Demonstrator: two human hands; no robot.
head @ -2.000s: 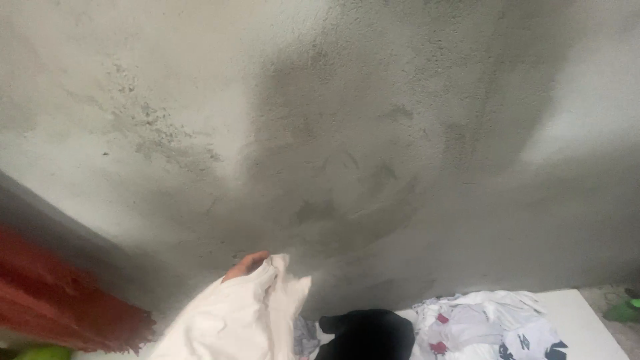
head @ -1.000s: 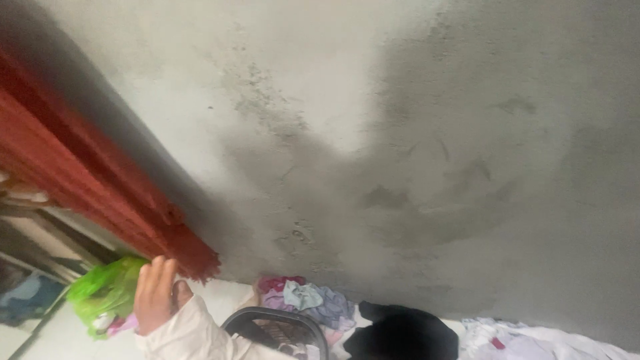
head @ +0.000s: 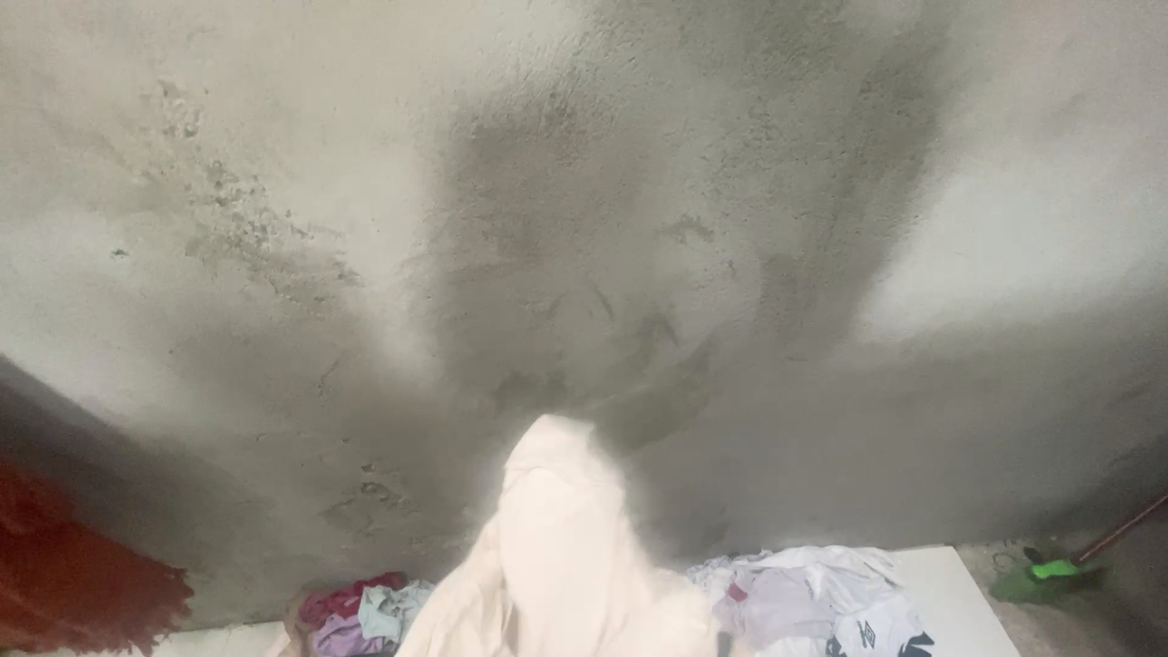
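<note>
A cream-coloured cloth garment (head: 566, 547) rises to a peak at the bottom middle of the head view, in front of the grey wall. Neither of my hands shows; whether the cloth covers them cannot be told. Just left of the garment lies a small pile of maroon, lilac and pale blue clothes (head: 360, 616). To its right, a heap of white and pale lilac clothes (head: 803, 598) rests on a white surface.
A rough plastered wall (head: 584, 274) with broad shadows fills most of the view. Red fringed cloth (head: 73, 566) hangs at the lower left. The white surface (head: 967, 593) ends at the right, beside a green broom (head: 1049, 579) on the floor.
A hand seen at the lower left one second ago is out of sight. The cream garment now stands up at the middle and hides where the black cloth lay. The view has swung right.
</note>
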